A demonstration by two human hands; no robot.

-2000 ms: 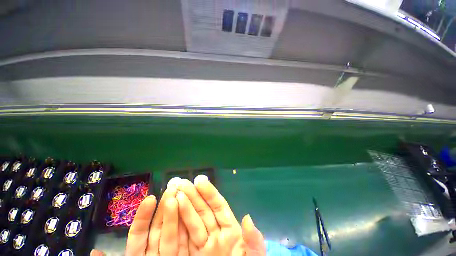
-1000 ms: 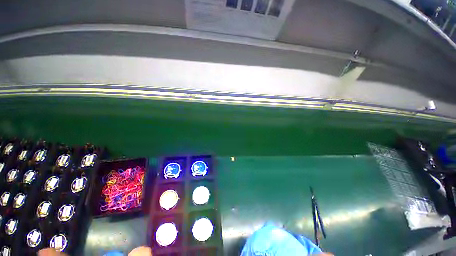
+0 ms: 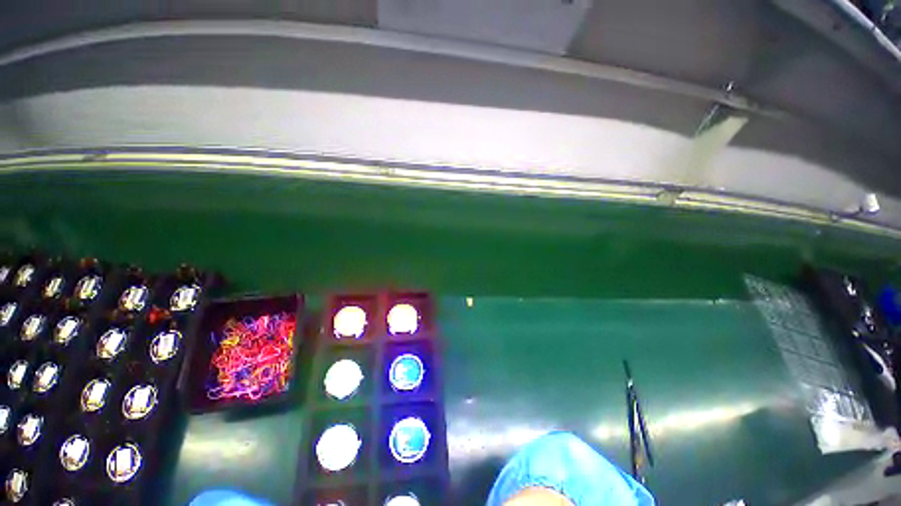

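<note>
A long black working tray (image 3: 371, 403) lies in front of me, with two columns of square pockets holding round modules. A module in the left column glows white (image 3: 338, 447). Two in the right column glow blue, one of them the third down (image 3: 409, 439). My right arm shows as a blue sleeve (image 3: 568, 466) with a bit of skin at the bottom edge; my right hand is out of the picture. Only a blue sleeve (image 3: 229, 498) shows of my left arm at the bottom edge, and my left hand is not visible.
Stock trays (image 3: 91, 368) with unlit modules stand at left. A black parts box (image 3: 200, 387) holds tangled coloured strands (image 3: 255, 358). Dark tweezers (image 3: 635, 420) lie on the green mat (image 3: 533, 371). A clear gridded tray (image 3: 805, 346) and dark items are at far right. A grey-white panel stands behind.
The hands, held together over the working tray two seconds ago, have left the view and uncovered the tray. The tray's modules have changed between blue and white since one second ago. The camera view has shifted.
</note>
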